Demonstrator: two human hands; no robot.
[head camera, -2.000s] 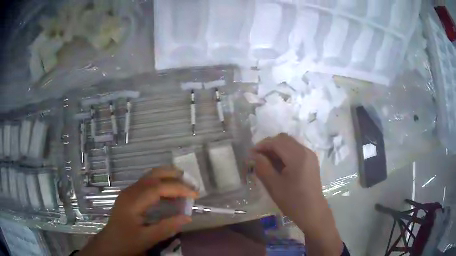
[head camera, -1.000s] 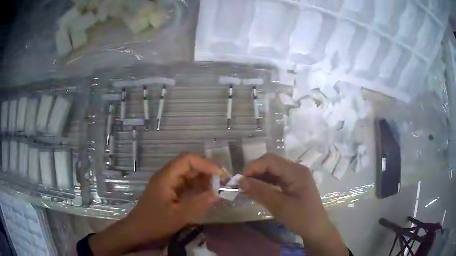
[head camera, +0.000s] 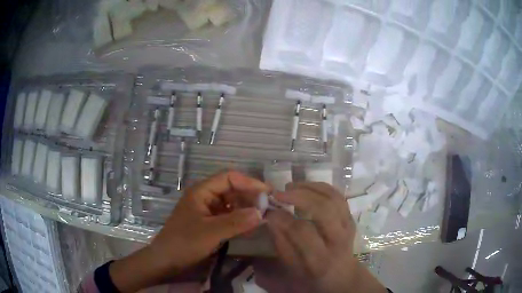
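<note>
My left hand (head camera: 220, 209) and my right hand (head camera: 315, 229) meet at the front edge of the bench. Between their fingertips is a small white piece (head camera: 263, 202), mostly covered by fingers; its full shape is hidden. The clear ribbed tray (head camera: 246, 129) lies behind my hands. It holds several stemmed parts (head camera: 215, 120) with white crosspieces at their back ends. Two white blocks (head camera: 279, 173) in the tray are partly hidden behind my hands.
A block tray (head camera: 119, 143) with two rows of white blocks is at the left. White paper scraps (head camera: 389, 143) lie right of the ribbed tray, then a dark flat object (head camera: 457, 197). A white pocket tray (head camera: 343, 34) and cream pieces (head camera: 200, 14) are at the back.
My right hand has come from the scraps to my left hand, and the fingertips are now closer together. The stem seen earlier is now mostly covered. The view has shifted, moving the trays rightward.
</note>
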